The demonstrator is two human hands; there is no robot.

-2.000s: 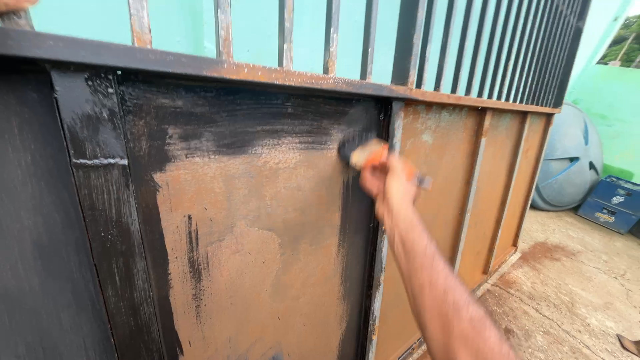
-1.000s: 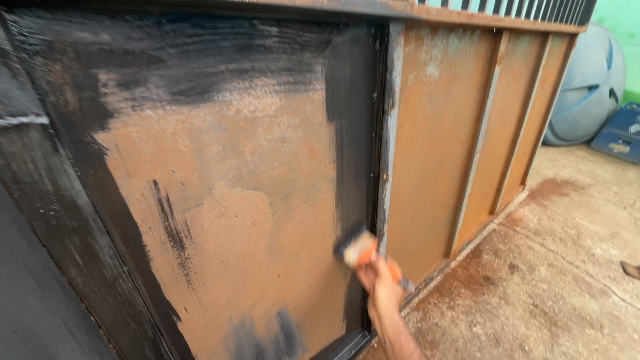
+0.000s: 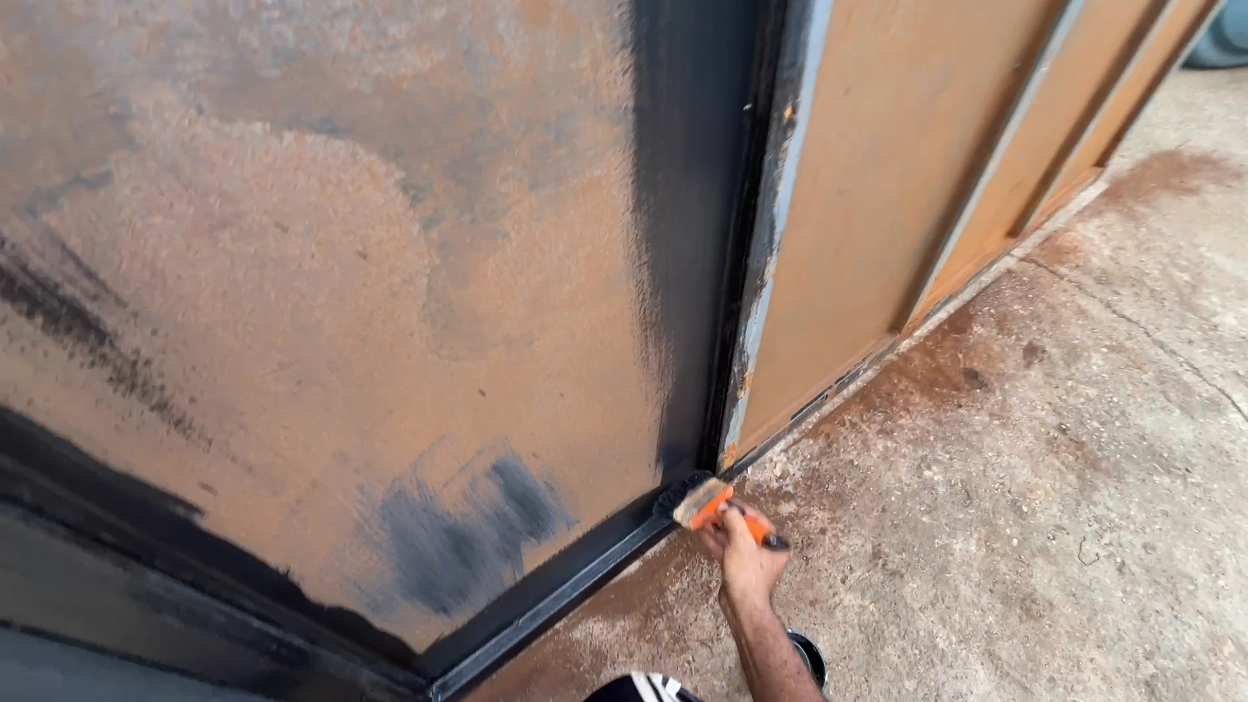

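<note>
My right hand (image 3: 749, 551) grips an orange-handled paintbrush (image 3: 706, 502). Its dark, paint-loaded bristles touch the lower right corner of a rusty metal panel (image 3: 322, 292), where the vertical frame bar (image 3: 751, 244) meets the bottom rail (image 3: 561, 595). Black paint covers a strip along the panel's right side, the bottom rail and the lower left edge, while brown metal shows in the middle. Dark smears (image 3: 458, 536) lie near the bottom. My left hand is outside the view.
Behind my forearm, a container's dark rim (image 3: 809, 658) shows on the rough concrete floor (image 3: 975, 546). Unpainted brown panels (image 3: 877, 195) with upright ribs continue to the right. A blue rounded object (image 3: 1219, 39) stands at the top right corner. Reddish dust lies along the base.
My right hand has moved the brush from the panel's upper right down its right side to the bottom corner. The painted strip there reaches lower. The view has tilted down and come closer.
</note>
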